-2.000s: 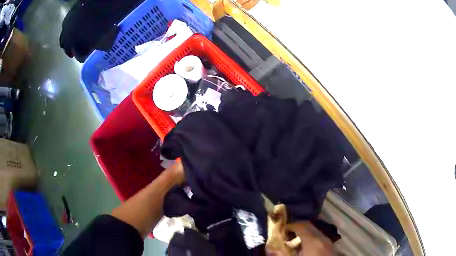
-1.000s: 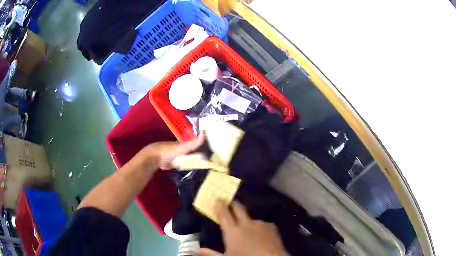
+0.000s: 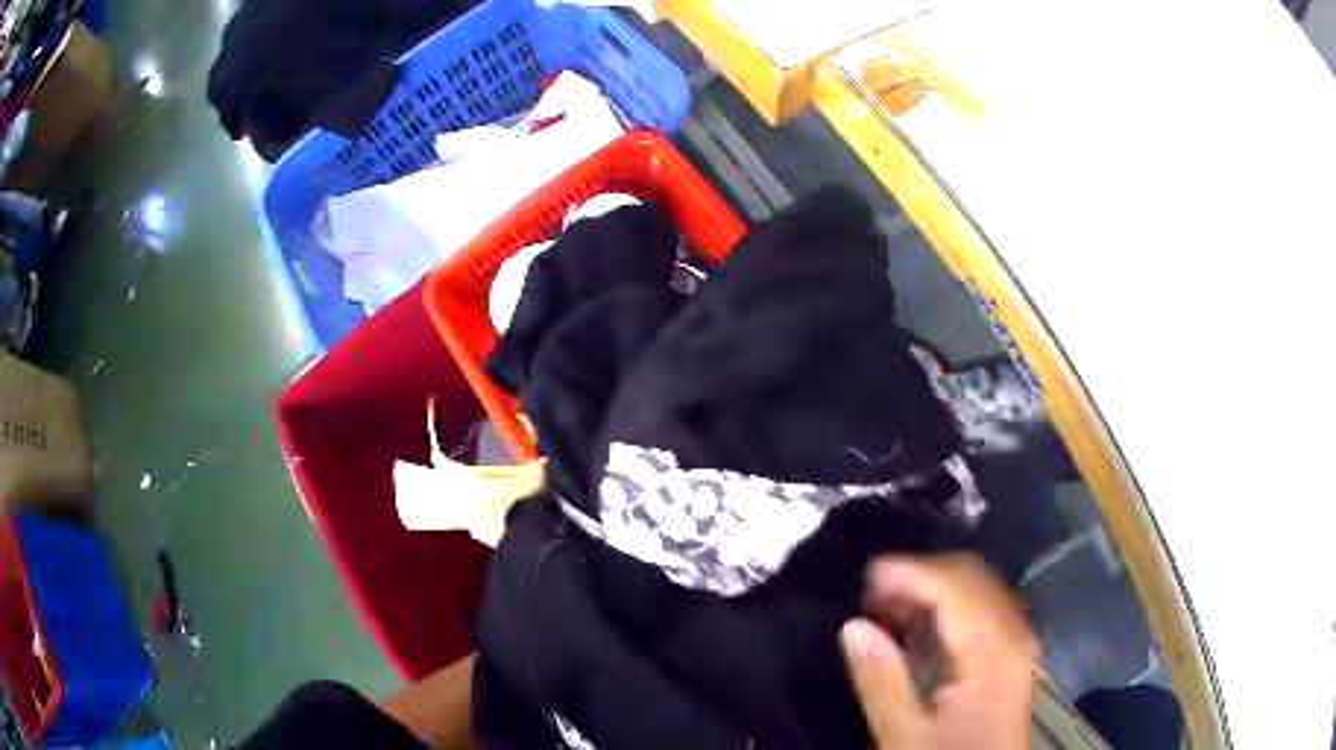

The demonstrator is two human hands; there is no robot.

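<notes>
A black garment bundle (image 3: pixel 762 352) lies heaped in front of me, partly over the red basket. A black-and-white patterned part (image 3: pixel 703 520) shows across it. Pale yellow paper slips (image 3: pixel 462 495) stick out at its left side. My left forearm (image 3: pixel 443 703) reaches in at the bottom; the hand itself is hidden by the black cloth. My right hand (image 3: pixel 945 645) is at the lower right over the cloth, slightly blurred, thumb and fingers apart, with nothing seen in it.
The red basket (image 3: pixel 476 271) holds white rolls, partly covered. A blue basket (image 3: pixel 293 242) with white material stands behind it, black cloth beyond. A dark red container (image 3: pixel 366 484) is at the left. The white table (image 3: pixel 1158 293) with its wooden edge curves along the right.
The black cloth now covers part of the red basket, and the patterned part has come into view. The yellow slips are farther left. My right hand has moved right, off the slips; my left is now hidden.
</notes>
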